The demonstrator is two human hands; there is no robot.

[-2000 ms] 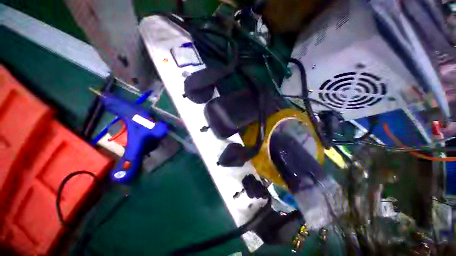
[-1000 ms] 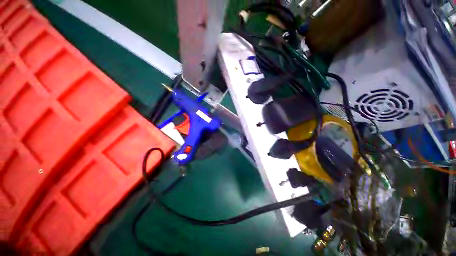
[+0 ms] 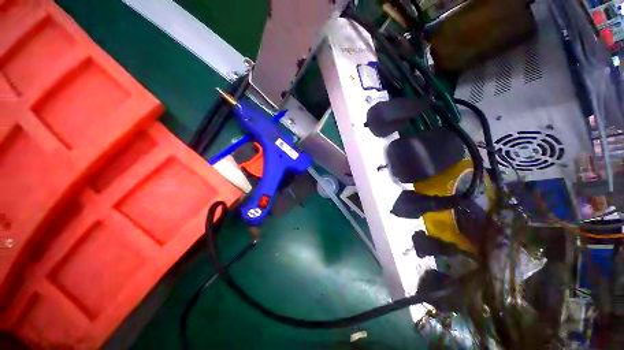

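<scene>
Neither of my hands is in view. A blue hot glue gun [image 3: 270, 160] with an orange-red trigger lies on the green surface, its metal tip pointing up and left. Red-orange blister trays [image 3: 89, 198] with square pockets lie stacked on the left, their edge close to the glue gun. A long white power strip [image 3: 369, 150] stands right of the glue gun, with several black plugs [image 3: 424, 156] in it. A black cable [image 3: 294, 320] curves from the trays' edge to the strip.
A yellow roll [image 3: 445, 215] lies behind the plugs. A grey-white box with a round grille [image 3: 529, 150] is at the right. A metal bracket [image 3: 294, 48] and a white bar [image 3: 188, 34] are at the top. A blurred tangle of wires fills the lower right.
The view has shifted: the trays, glue gun and power strip now stand further right than two seconds ago, and more of the trays shows. No hand has appeared.
</scene>
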